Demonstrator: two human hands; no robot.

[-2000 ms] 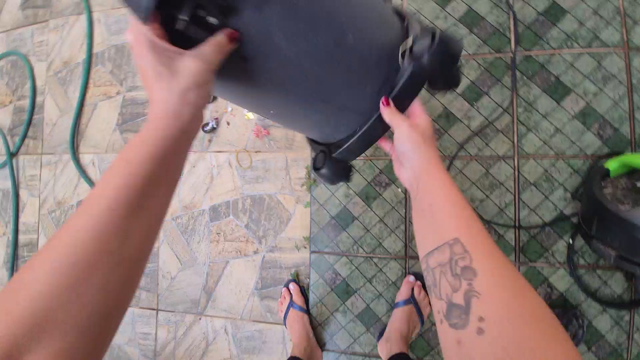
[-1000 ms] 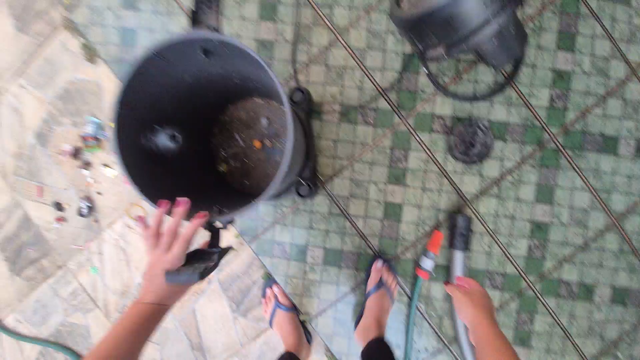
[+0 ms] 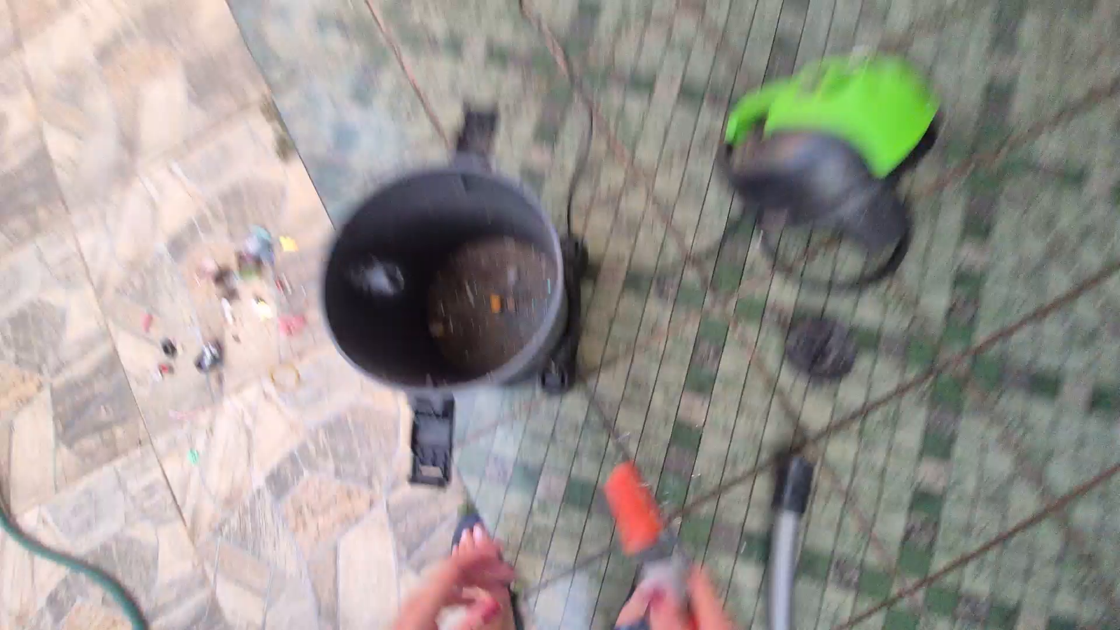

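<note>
My right hand [image 3: 678, 599] is at the bottom edge, closed around a hose nozzle [image 3: 634, 512] with an orange tip and a grey body. Left of it, my left hand [image 3: 464, 582] has curled fingers and shows nothing held; blur hides some detail. Above both hands stands a round dark vacuum cleaner tank [image 3: 542, 350] on casters, its top uncovered. Brown murky residue [image 3: 490, 306] with small orange bits lies at its bottom. A black latch [image 3: 431, 442] sticks out from the rim toward my hands, another from the far side.
A green and black vacuum motor head [image 3: 840, 131] lies at upper right, with a black round piece [image 3: 821, 347] below. A grey tube [image 3: 785, 542] with a black end lies at lower right. Small scattered debris [image 3: 249, 289] is on the stone tiles; a green hose [image 3: 79, 564] curves at lower left.
The tank, held tilted in both hands two seconds ago, now stands on the floor. My left hand has left its rim area. The orange-tipped nozzle, earlier beside my right hand, is now in it.
</note>
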